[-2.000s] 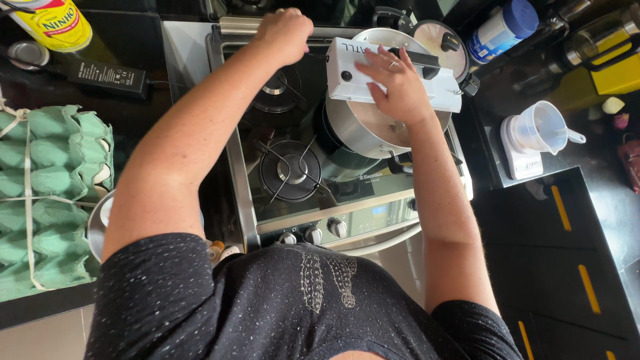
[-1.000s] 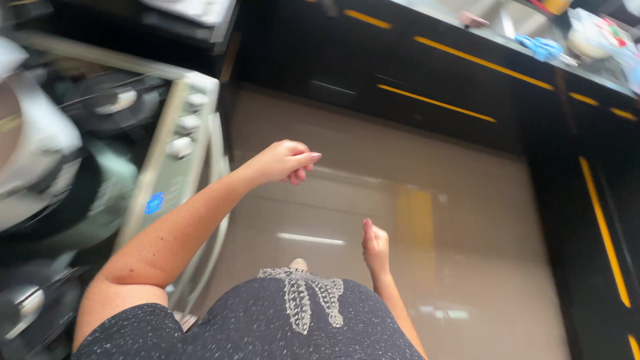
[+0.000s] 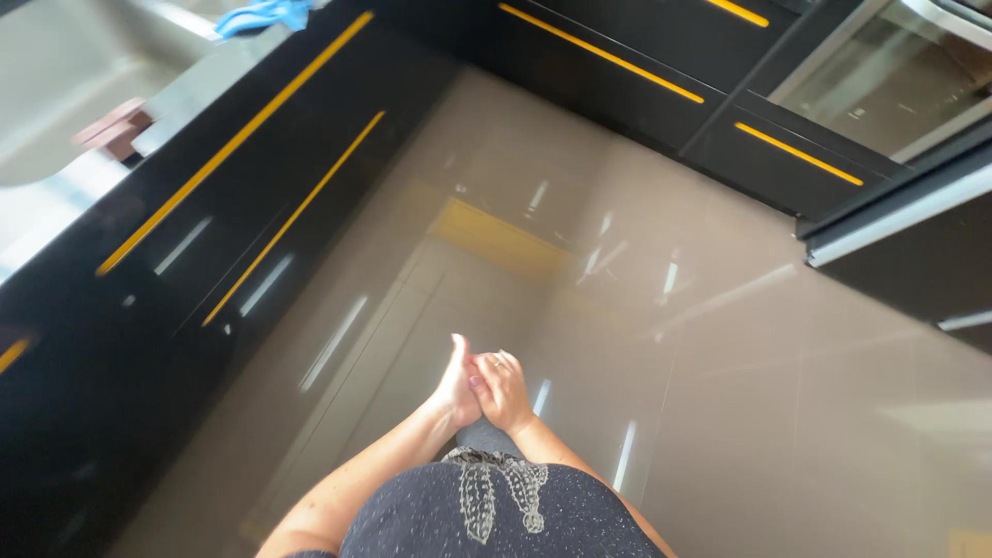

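Note:
In the head view, my left hand (image 3: 459, 387) and my right hand (image 3: 504, 391) touch each other just in front of my body, low in the middle. The right hand, with a ring on a finger, rests against the palm side of the left, whose thumb points up. No object shows in or between them. Where the two overlap, some fingers are hidden. Below them is my dark speckled shirt (image 3: 418, 504) with a pale leaf-like print.
Glossy floor tiles (image 3: 736, 387) lie beneath my hands. Black cabinets with yellow handle strips (image 3: 310, 201) run along the left and far sides. A sink (image 3: 70, 77), a blue cloth or glove (image 3: 267, 15) and a pinkish block (image 3: 116, 128) are at upper left. An oven-like glass door (image 3: 891, 85) is upper right.
Two seconds ago my hands were over the stove, one on a white box-shaped device above a pot. They were apart over the floor one second ago; now they touch. The view has turned away from the stove.

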